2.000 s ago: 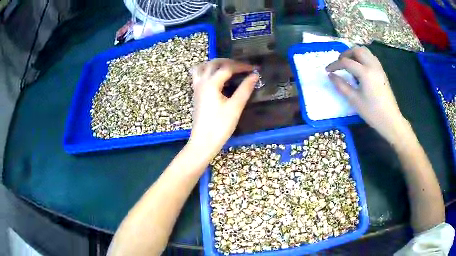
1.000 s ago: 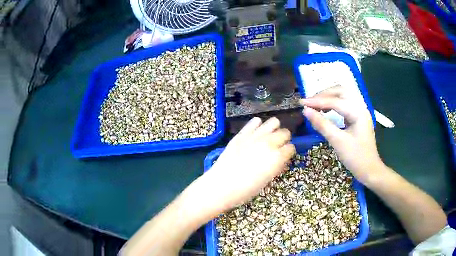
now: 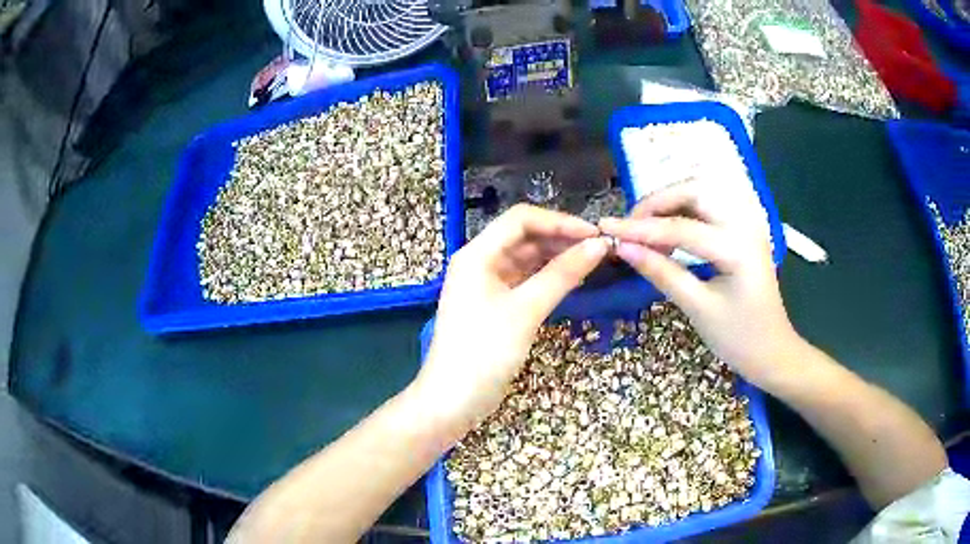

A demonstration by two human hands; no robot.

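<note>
My left hand (image 3: 500,298) and my right hand (image 3: 723,276) meet fingertip to fingertip above the back edge of the near blue tray (image 3: 435,499). A tiny piece shows between the fingertips, mostly hidden by them; it looks like a small metal piece. The near tray holds many small gold-silver metal pieces (image 3: 617,436). Just behind my hands is the dark press (image 3: 532,138) with a blue-and-white nameplate and a small shiny fixture (image 3: 544,189) on its base. The small blue tray (image 3: 774,202) with white inserts (image 3: 681,154) is behind my right hand, which partly covers it.
A large blue tray (image 3: 176,266) of metal pieces lies left of the press, with a white fan (image 3: 356,27) behind it. A clear bag of parts (image 3: 782,58) and a red bin (image 3: 899,53) are back right. Another blue tray (image 3: 920,170) is at the right edge. A white strip (image 3: 805,244) lies on the table.
My left hand has lifted from the near tray's pieces to meet my right fingertips. My right hand, over the white tray at first, has come left and nearer, and is now only slightly shifted.
</note>
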